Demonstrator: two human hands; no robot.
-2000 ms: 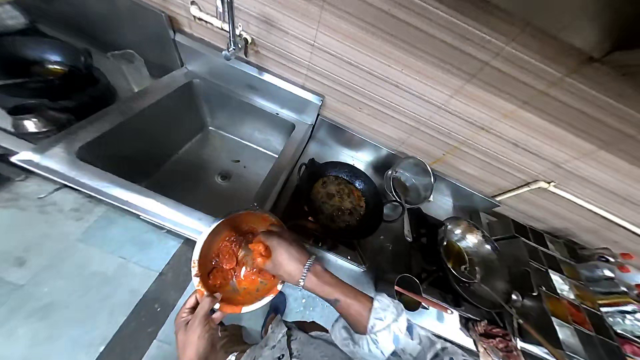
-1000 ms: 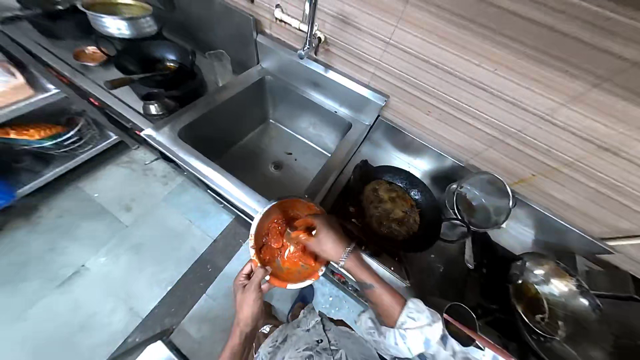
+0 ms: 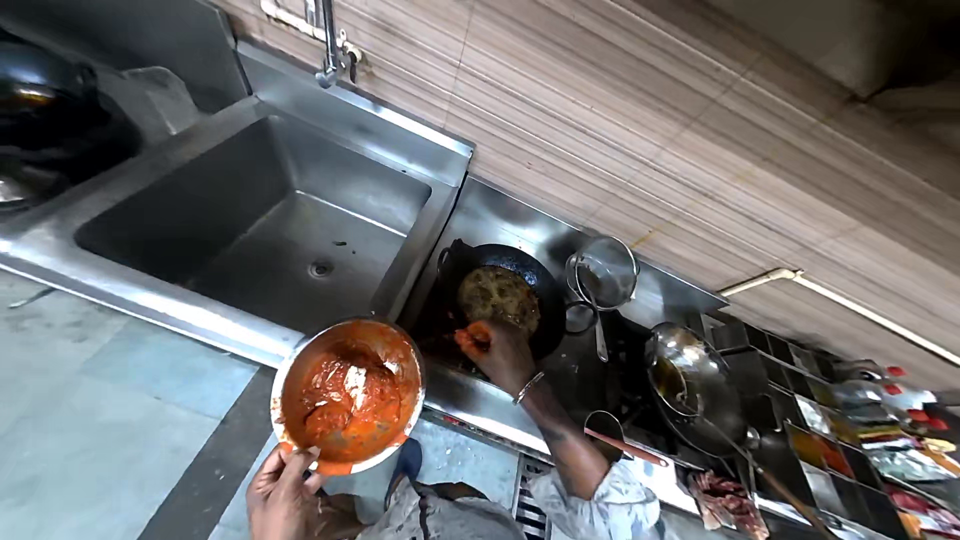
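Observation:
My left hand (image 3: pixel 285 487) grips the near rim of a metal bowl (image 3: pixel 347 396) with orange-red marinade and coated pieces inside. My right hand (image 3: pixel 501 352), its fingertips coated in the same marinade, is over the near edge of a black wok (image 3: pixel 551 300) filled with bubbling oil (image 3: pixel 499 296). An orange-red coated piece (image 3: pixel 474 339) appears at my right fingertips; where it ends and the stained fingers begin is hard to tell. The bowl is beside the wok, in front of the sink's right corner.
A steel sink (image 3: pixel 322 240) lies to the left under a tap (image 3: pixel 328 45). Right of the wok are a wire strainer (image 3: pixel 602 271), a steel wok (image 3: pixel 694 390) with a ladle, a pot (image 3: pixel 604 431) and a crumpled cloth (image 3: pixel 726 501). Spice containers (image 3: pixel 814 450) stand farther right.
My right hand has moved out of the bowl and across to the black wok. My left hand still holds the bowl. The view has shifted to the right since one second ago.

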